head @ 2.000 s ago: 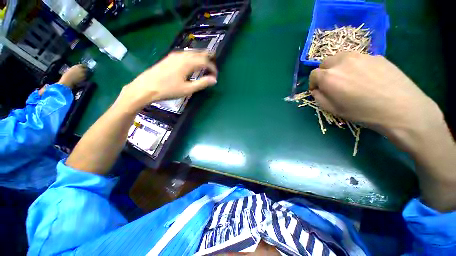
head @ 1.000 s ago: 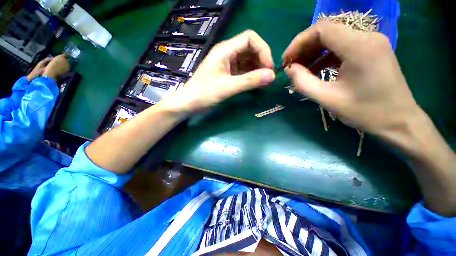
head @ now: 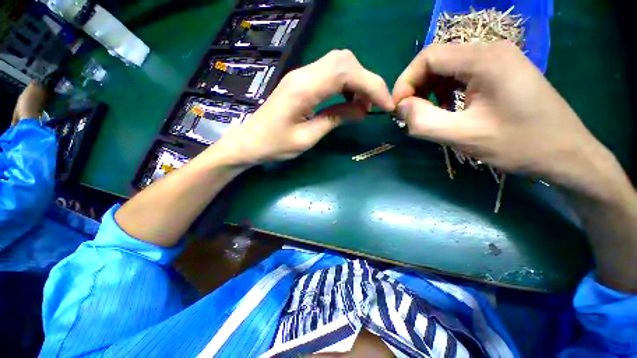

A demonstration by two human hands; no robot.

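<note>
My left hand and my right hand meet fingertip to fingertip above the green mat. A thin dark strip runs between them, pinched at both ends. A small pale bit shows below my right thumb tip. One tan strip lies alone on the mat below my hands. More loose strips lie under and beside my right hand, which partly hides them. The blue bin behind my right hand is full of tan strips.
A long black tray to the left holds several open phone mid-frames, each with an orange tab. The mat's front edge runs before me. At far left are another person's blue sleeve, a dark tray and a white strip-shaped object.
My left hand came from over the tray to meet my right hand, which left the loose strips. A dark strip is now pinched between them, and one tan strip lies apart.
</note>
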